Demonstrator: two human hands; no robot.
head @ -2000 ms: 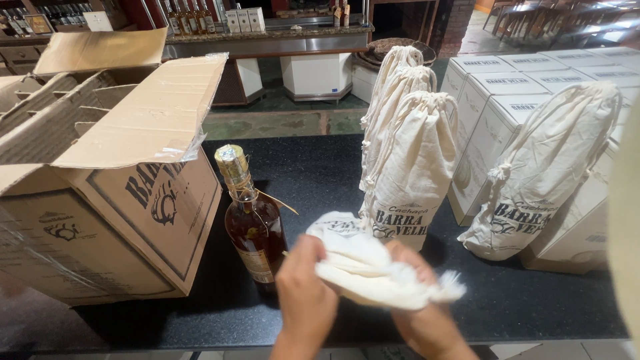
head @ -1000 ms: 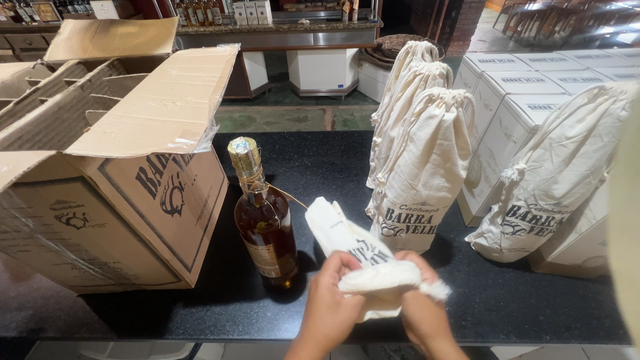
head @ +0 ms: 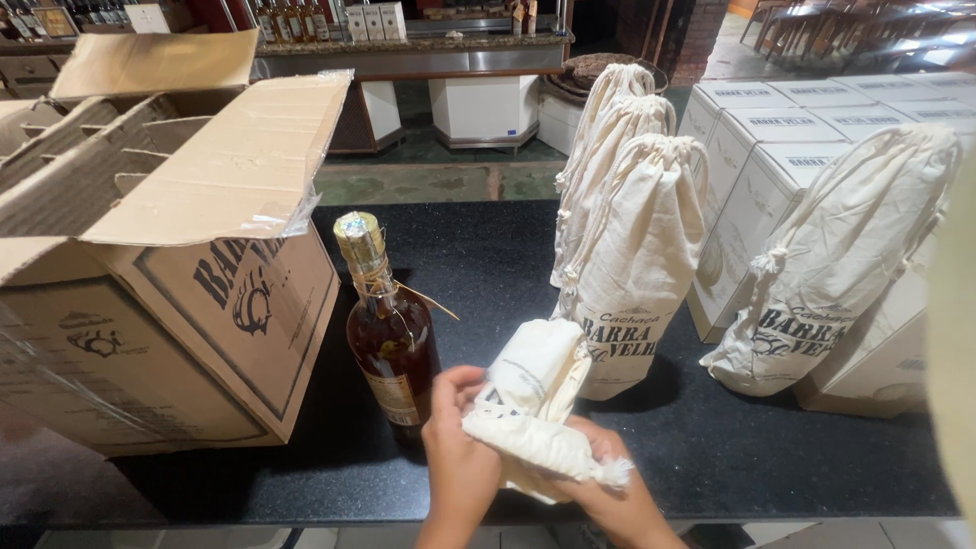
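Note:
Between my two hands, above the front part of the black stone counter [head: 488, 229], is a crumpled cream cloth drawstring bag [head: 537, 366]. My left hand [head: 457, 450] grips its left side, and my right hand [head: 610, 480] holds it from below right, partly hidden by the cloth. A tasselled cord end hangs out over my right hand. Just left of the bag stands a glass bottle of amber-brown liquor [head: 389, 335] with a gold and silver foil top and a tag on a string. Behind the right hand, a filled cloth bag [head: 640, 267] stands upright.
An open cardboard carton [head: 221, 335] with inner dividers stands at the left. Two more filled cloth bags [head: 598, 114] stand behind the front one; another filled bag [head: 831, 267] leans against white printed boxes [head: 770, 160] at the right. Beyond is a bar counter [head: 412, 57] with bottles.
The cloth bag in my hands pointed up and left with its print showing a second ago; now it is bunched and folded, its top turned up and right. The bottle still stands on the counter.

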